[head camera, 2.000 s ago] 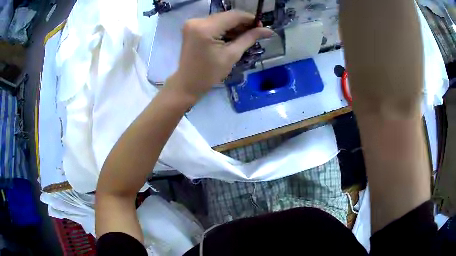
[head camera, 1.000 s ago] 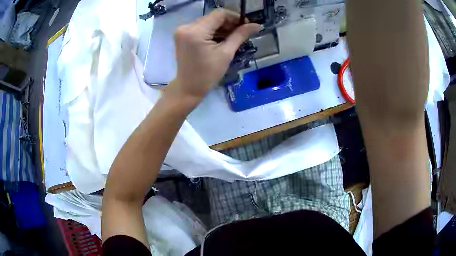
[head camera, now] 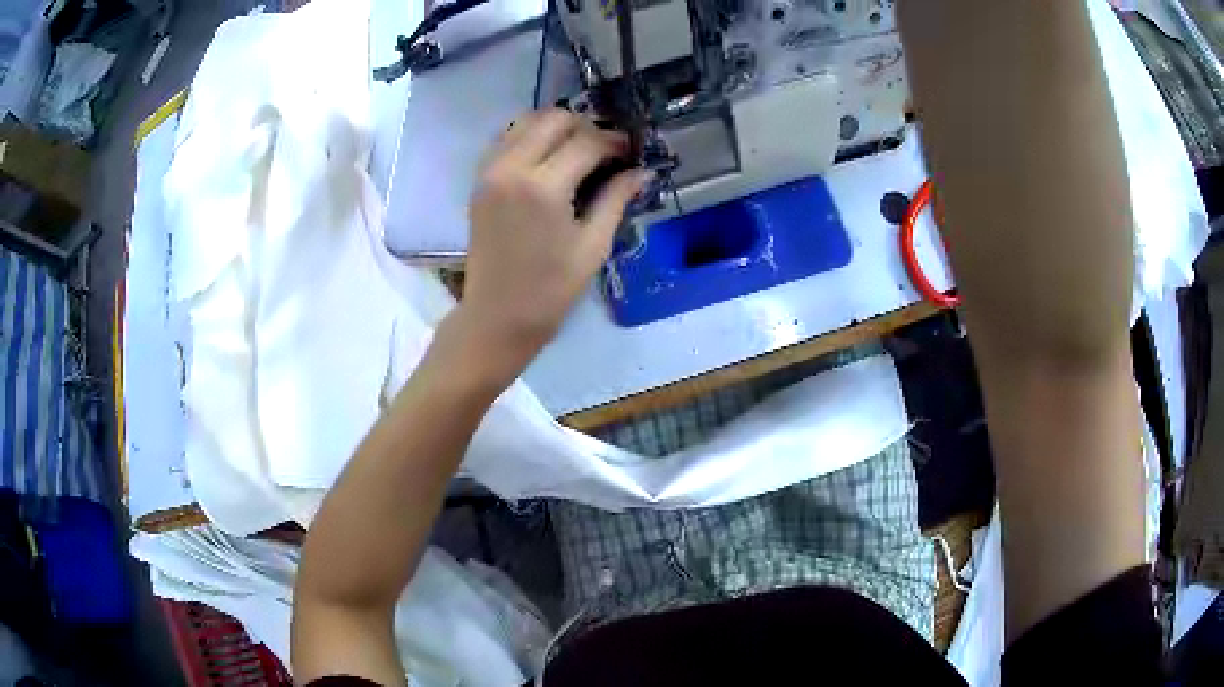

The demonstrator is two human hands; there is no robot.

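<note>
My left hand (head camera: 544, 215) is at the needle area of the overlock machine (head camera: 805, 101). Its thumb and fingertips are pinched around the lower end of a thin dark upright shaft (head camera: 627, 61), perhaps a screwdriver's. The shaft's top is cut off by the upper edge. What the tip touches is hidden by the fingers. The blue machine base (head camera: 805, 242) with its dark oval hole is just right of the hand. My right forearm runs up the right side and out at the top edge; my right hand is out of the picture.
White fabric (head camera: 295, 336) covers the table's left side and trails across the checked lap. A silver flat plate (head camera: 463, 134) is left of the needle area. Red scissor loops (head camera: 915, 248) lie beside my right forearm. A red basket (head camera: 222, 644) is lower left.
My left hand and the dark shaft have moved down toward the needle area, and more of the shaft shows above the fingers. The view has shifted slightly. My right forearm stays at the right.
</note>
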